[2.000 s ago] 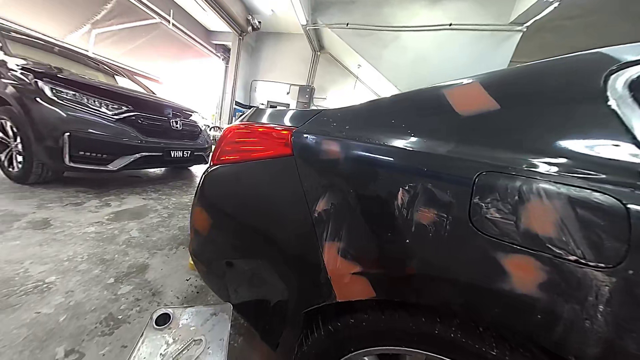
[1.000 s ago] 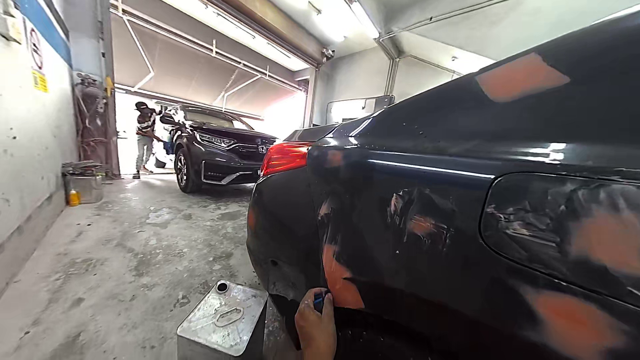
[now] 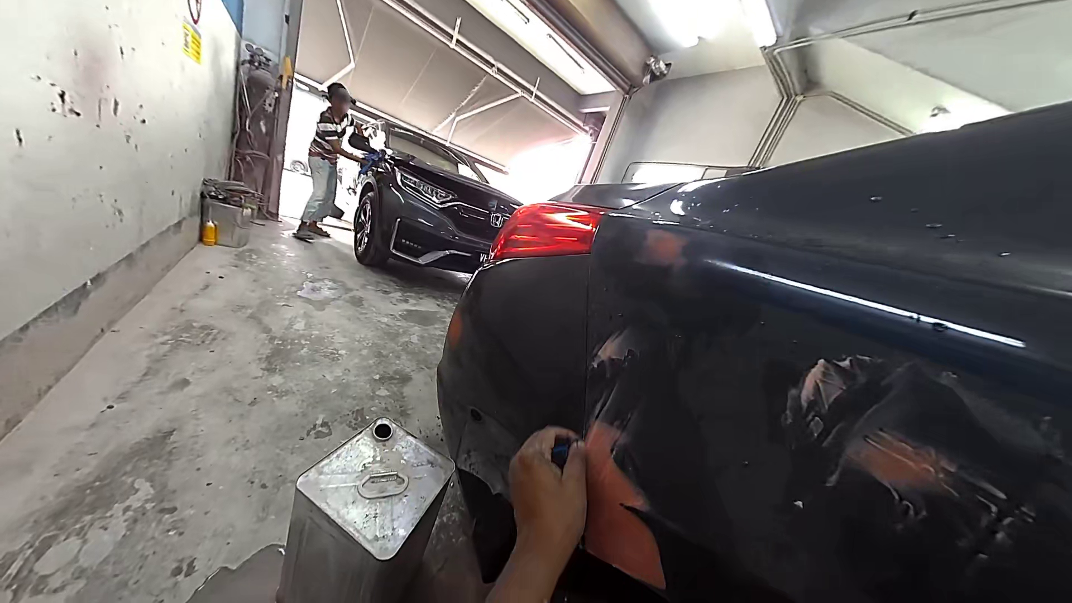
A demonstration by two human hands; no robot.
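One bare hand shows at the bottom centre; from its thumb on the right side of the fist I take it to be my left hand (image 3: 548,494). Its fingers are closed on a small blue object (image 3: 561,453), mostly hidden by them. The hand is at the seam between the rear bumper (image 3: 528,343) and the black rear quarter panel (image 3: 720,385) of a car, beside an orange-red patch (image 3: 618,519). Above it is the red tail light (image 3: 548,230). More orange patches and scraped, wrinkled areas mark the panel. My right hand is out of view.
A square metal can (image 3: 377,494) stands on the concrete floor left of the hand. Farther back, a person (image 3: 328,159) stands beside a dark Honda SUV (image 3: 435,201). Along the left wall are a metal container (image 3: 228,222) and a yellow bottle (image 3: 209,233).
The hand, absent two seconds ago, came into view one second ago at the lower orange patch. It is now higher beside that patch, still with the blue object. The view has shifted.
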